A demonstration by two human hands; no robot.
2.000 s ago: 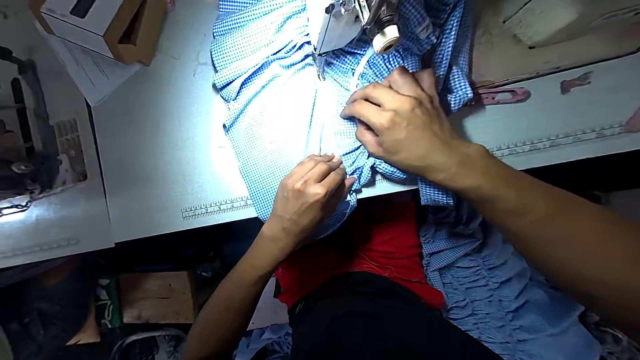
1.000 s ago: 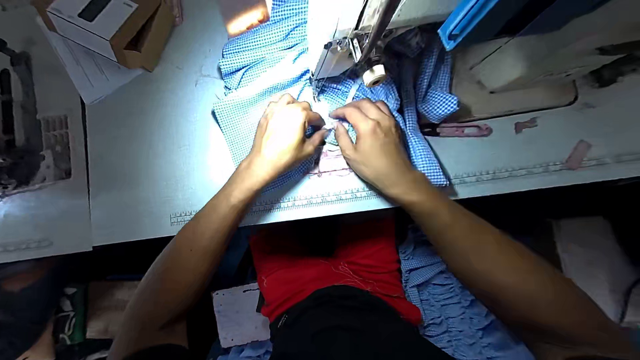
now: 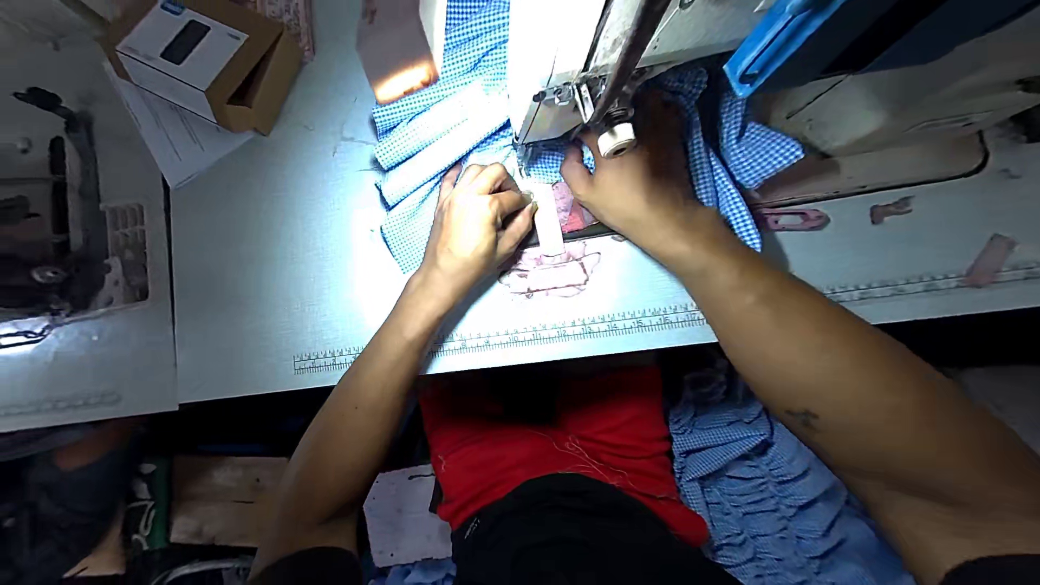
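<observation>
Blue-and-white gingham fabric (image 3: 410,223) lies gathered in folds under the head of a sewing machine (image 3: 552,73). My left hand (image 3: 479,215) rests on its left part, thumb and fingers close together beside the presser foot (image 3: 522,158). Between the hands a white strip (image 3: 547,219) runs down from the presser foot toward the table edge. My right hand (image 3: 630,175) is on the fabric right of the foot, partly behind the round white knob (image 3: 617,140); its fingertips are partly hidden, so what they grip is unclear.
A printed ruler (image 3: 569,330) runs along the table's front edge. Pink thread snips (image 3: 792,219) and fabric scraps (image 3: 990,260) lie at right. An open cardboard box (image 3: 272,77) stands upper left on papers (image 3: 175,142). More gingham fabric (image 3: 756,471) hangs beside my lap.
Two seconds ago the fabric covered the table edge between my hands; now that part shows bare table. Since one second ago my right hand has moved up, farther behind the machine's knob.
</observation>
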